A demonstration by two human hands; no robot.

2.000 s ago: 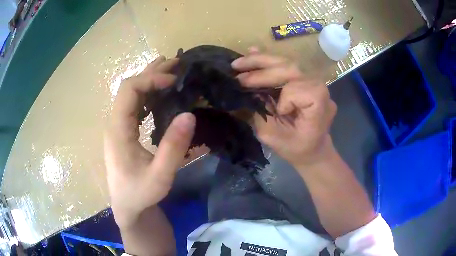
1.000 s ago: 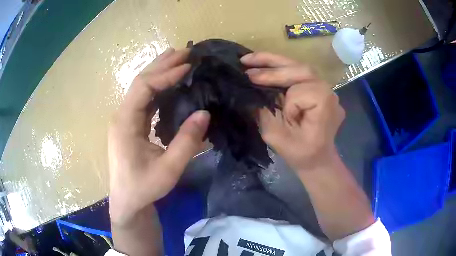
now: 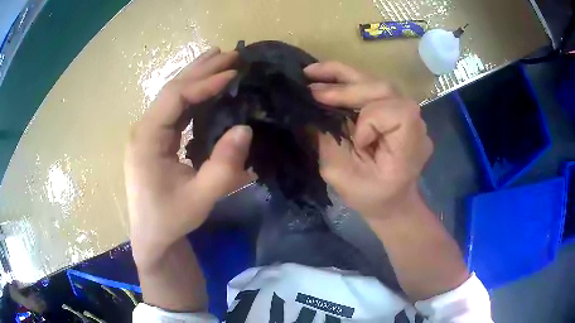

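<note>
A black feathered body [image 3: 271, 113] is held in both hands above the lap, at the table's edge. Its lower edge is ragged. My left hand [image 3: 183, 151] grips its left side, fingers behind and thumb pressed on the front. My right hand [image 3: 378, 135] holds its right side, two fingers at the upper part and the other fingertips at jagged feather ends. A small pale spot shows in a gap in the feathers. What the right thumb presses on is partly hidden.
A white glue bottle [image 3: 439, 52] with a dark nozzle lies beside a blue-and-yellow packet [image 3: 392, 29] on the tan, shiny table [image 3: 82, 145]. Blue trays [image 3: 514, 227] are on the floor at right. A blue crate [image 3: 101, 284] with black pieces and cream legs is at lower left.
The gap between the feather layers looked wide, then closed, and now shows a little again. Both hands have shifted slightly and keep their grip. The view has moved a little.
</note>
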